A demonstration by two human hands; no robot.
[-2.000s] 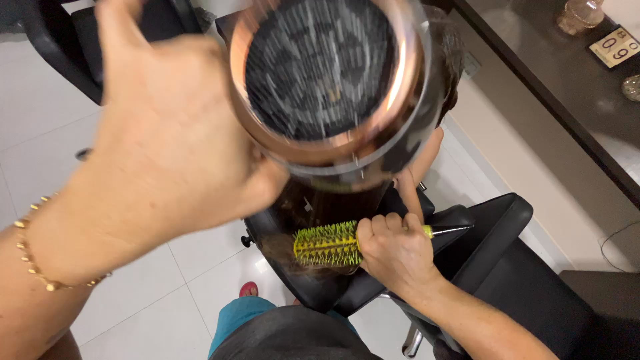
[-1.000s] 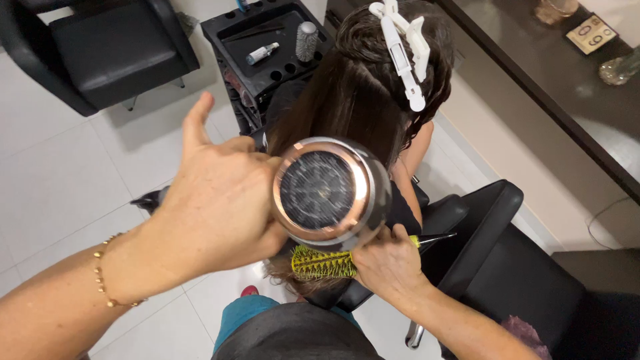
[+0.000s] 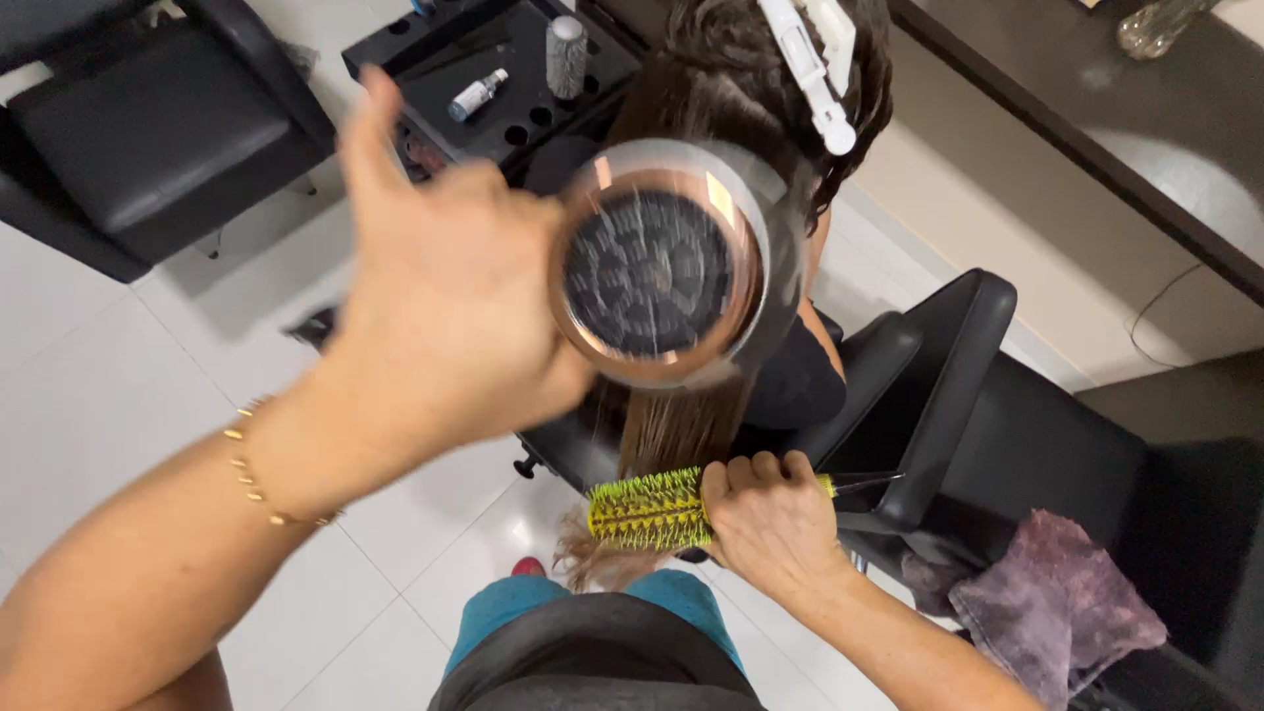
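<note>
My left hand (image 3: 454, 306), with a gold bracelet at the wrist, grips a hair dryer (image 3: 657, 272) with a copper-coloured rim; its handle is hidden behind my fingers. The dryer is blurred and hangs over a seated person's long dark hair (image 3: 681, 425). Below it, my right hand (image 3: 775, 518) is closed round the handle of a yellow-green round hairbrush (image 3: 650, 509). The hair runs down to the brush, and its loose lighter ends show beneath the bristles. White clips (image 3: 812, 79) hold up hair at the crown of the head.
A black salon trolley (image 3: 434, 128) bears a small bottle (image 3: 478, 95) and a grey round brush (image 3: 567, 59). One black chair (image 3: 188, 148) stands at upper left, another (image 3: 1047, 444) at right with a purple towel (image 3: 1062, 602). A dark counter (image 3: 1116, 109) lines the upper right.
Two seconds ago the dryer was high over the head, covering the clips; now it is lower, over the hair's length, and the clips show. The brush remains in my right hand near the hair ends.
</note>
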